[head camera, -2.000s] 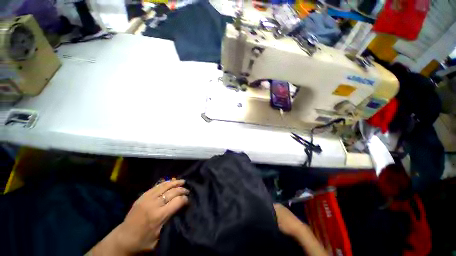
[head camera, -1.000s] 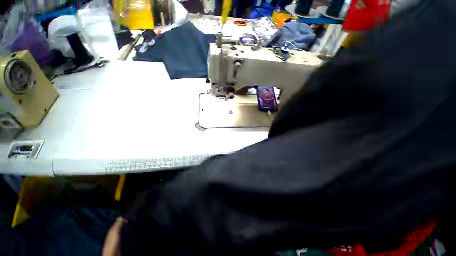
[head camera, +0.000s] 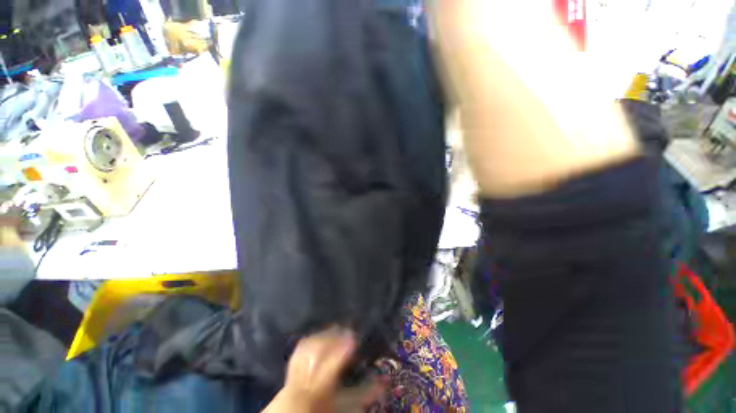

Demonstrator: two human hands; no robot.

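Observation:
A dark garment (head camera: 323, 177), black and wrinkled with a blue-green part along its right side, hangs upright close in front of me, from the top edge of the view down to my lap. My left hand (head camera: 323, 363), blurred, grips its lower end. My right forearm, in a dark sleeve, is raised at the right of the garment. My right hand is cut off by the top edge, so its hold cannot be seen. The garment hides the sewing machine ahead.
A white table (head camera: 186, 234) lies behind the garment. A neighbour's cream machine (head camera: 105, 161) stands at left. A yellow bin (head camera: 105, 310) is under the table, with dark cloth (head camera: 169, 347) before it. A red basket (head camera: 706, 339) is at right. Patterned cloth (head camera: 428, 355) covers my lap.
The garment, earlier low and then spread across the right, now hangs upright in the middle. My right arm has risen into view. My left hand has moved right from its place at the lower left.

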